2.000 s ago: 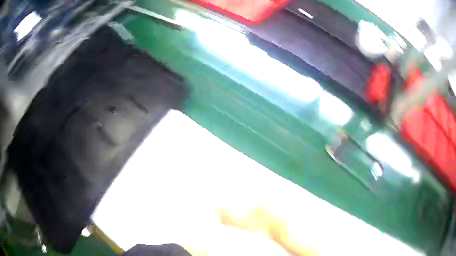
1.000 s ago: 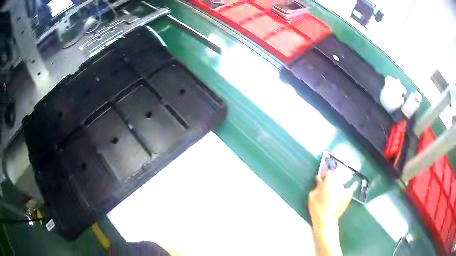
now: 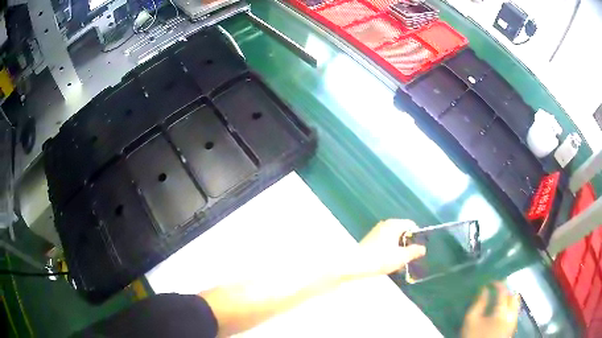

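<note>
My left hand (image 3: 389, 247) reaches in from the lower left and grips one short end of a phone frame (image 3: 442, 252), thumb on top. The frame is a thin rectangle with a see-through centre and light rim, with an orange-gold strip at the gripped end. It is over the green surface beside the white mat. My right hand (image 3: 492, 313) is low at the right, cut off by the bottom edge and slightly blurred. Its fingers are apart, with no held thing visible. A dark thin edge (image 3: 528, 310) shows just right of it; contact cannot be told.
A large black blister tray (image 3: 185, 165) is at the left, beside the white mat (image 3: 297, 224). Across the glossy green surface (image 3: 369, 171) are red trays (image 3: 409, 43), a far black tray (image 3: 475, 112), a red sign (image 3: 544, 195) and a white tub (image 3: 544, 132).
My left hand has come in and taken hold of the phone frame, which has turned. The hand that was over the frame has moved away to the lower right. The view has steadied.
</note>
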